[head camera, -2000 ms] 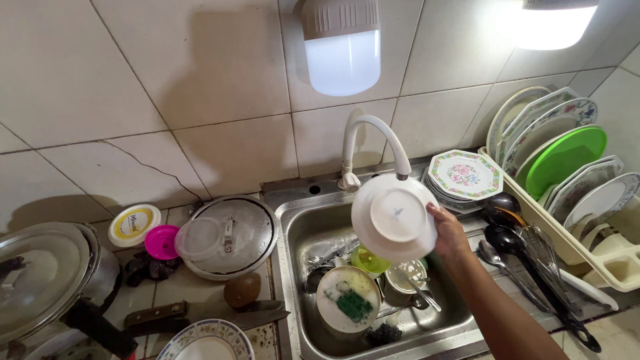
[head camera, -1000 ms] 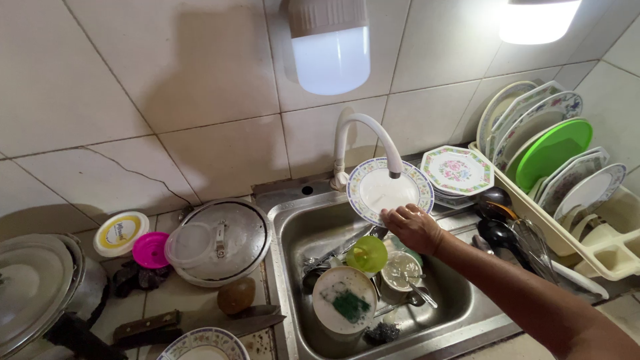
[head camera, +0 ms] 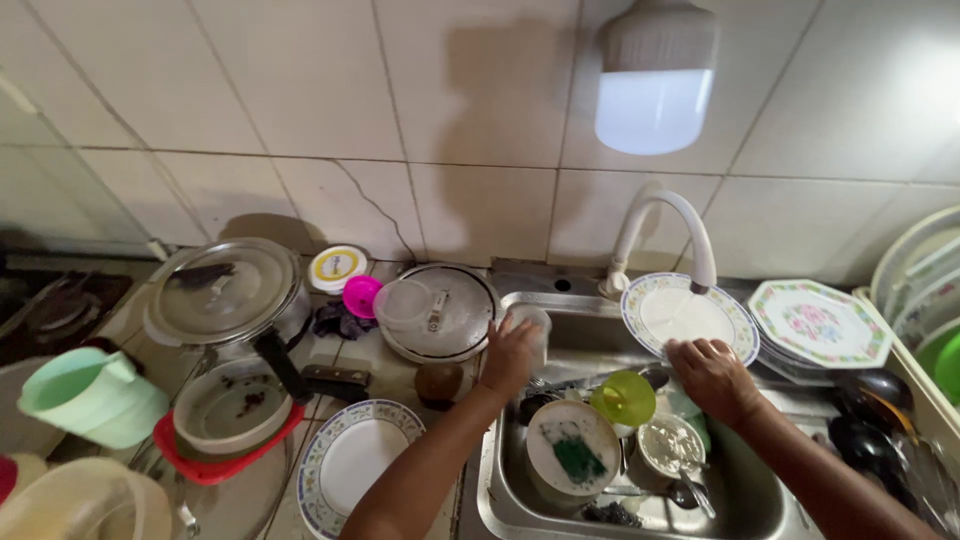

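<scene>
My right hand grips the near rim of a white plate with a patterned border, tilted under the spout of the white faucet. My left hand is at the sink's left edge, on or against a blurred translucent cup; its grip is unclear. Inside the steel sink are a bowl of suds with a green scouring pad, a yellow-green cup, a white cup of cloudy water and several utensils.
Left of the sink are a pressure cooker, a round metal lid, a knife, a patterned plate and a mint-green jug. An octagonal plate tops a stack at right, beside a dish rack.
My left hand has come into view at the sink's left edge. The plate turned from underside to face up between the earlier frames and remains in my right hand. The view has swung left.
</scene>
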